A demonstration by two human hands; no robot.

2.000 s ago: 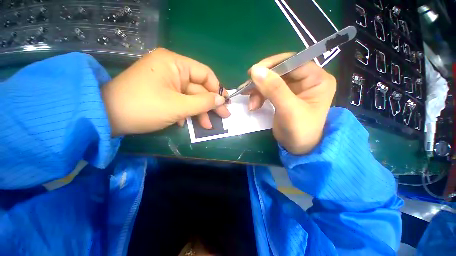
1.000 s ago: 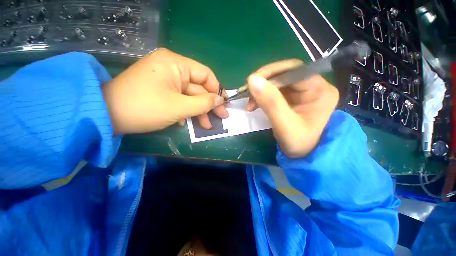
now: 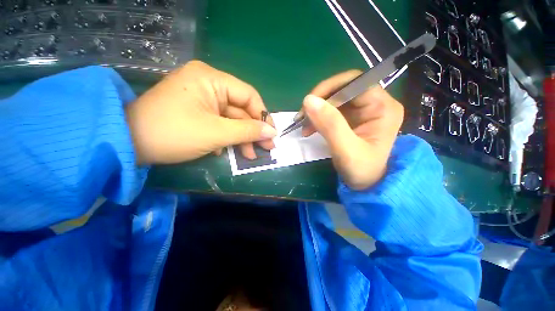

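Observation:
My left hand (image 3: pixel 201 115) pinches a tiny dark component (image 3: pixel 265 115) between thumb and fingers, mostly hidden by the fingertips. My right hand (image 3: pixel 356 127) holds silver tweezers (image 3: pixel 371 74) like a pen, with the tips pointing down-left just right of my left thumb, over the bare white part of the adhesive sheet. No pad can be made out at the tips. The adhesive sheet (image 3: pixel 304 147) lies under both hands, with a black block at its left end partly covered by my left fingers.
A clear blister tray (image 3: pixel 91 39) of small shiny parts stands at upper left. Spare black adhesive sheets (image 3: pixel 376 30) with white borders lie beyond my right hand. A black tray (image 3: pixel 465 79) of metal loop frames is at right. The green bench (image 3: pixel 261 36) ends in front of my body.
The tweezer tips have moved slightly down and right, away from the component. My left fingers have shifted a little on it. The spare sheets and the black tray appear slightly further left.

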